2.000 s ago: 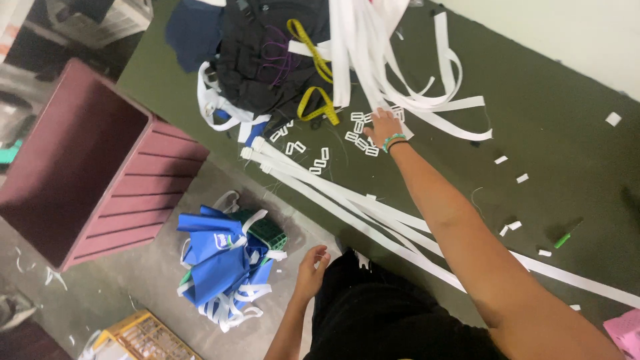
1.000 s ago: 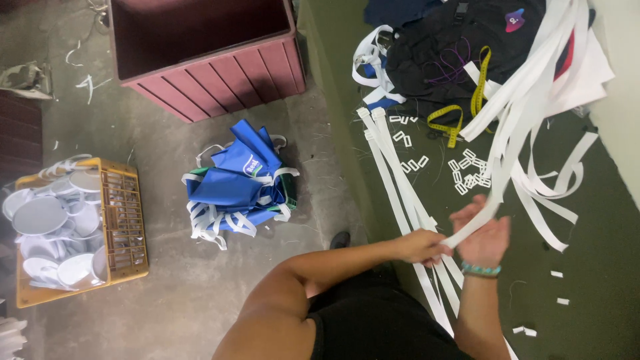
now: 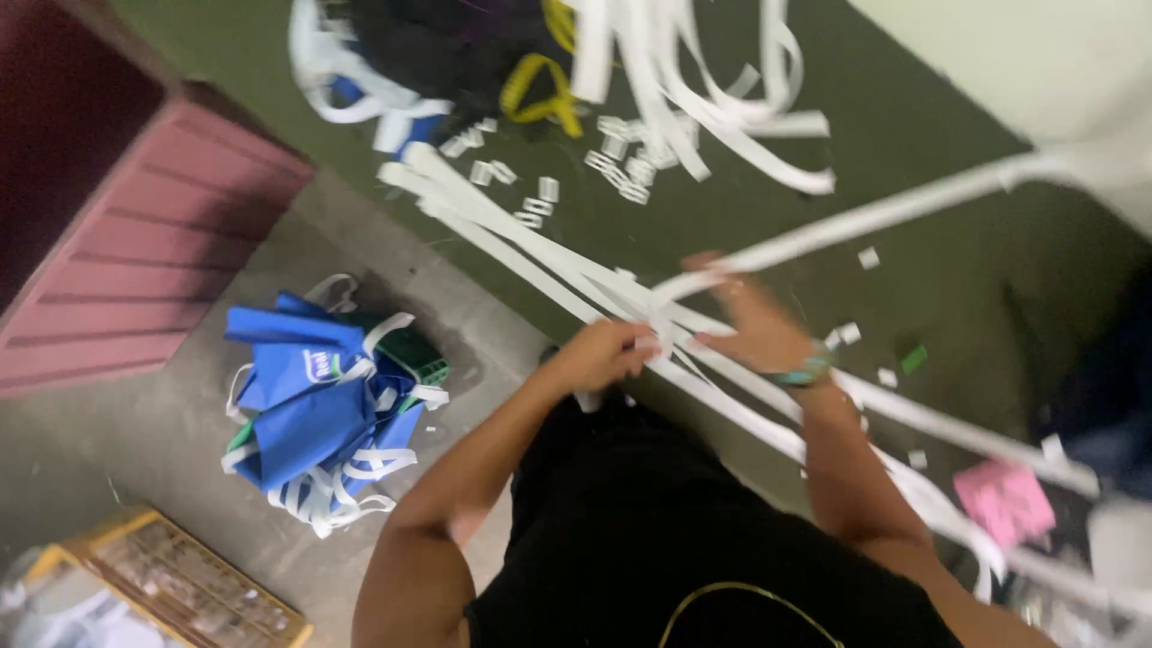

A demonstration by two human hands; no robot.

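Note:
My left hand (image 3: 614, 353) grips the end of a white webbing strap (image 3: 837, 229) at the near edge of the dark green table. The strap bends there and runs up to the right, past my right hand (image 3: 751, 319). That hand is blurred, with thumb and fingers apart beside the strap; whether it touches the strap is unclear. Under both hands, several long white straps (image 3: 531, 238) lie along the table edge. Beyond them are scattered small white rectangular buckles (image 3: 621, 166) and a heap of white straps (image 3: 747, 135).
A black bag (image 3: 432, 54) and a yellow measuring tape (image 3: 540, 94) lie at the table's back. Pink material (image 3: 1003, 504) is at right. On the floor stand a maroon bin (image 3: 153, 243), a heap of blue fabric bags (image 3: 315, 387) and a yellow crate (image 3: 198, 576).
One second ago both hands held a strap close together; now my right hand is apart from the left, and the strap stretches away to the right. The view has turned.

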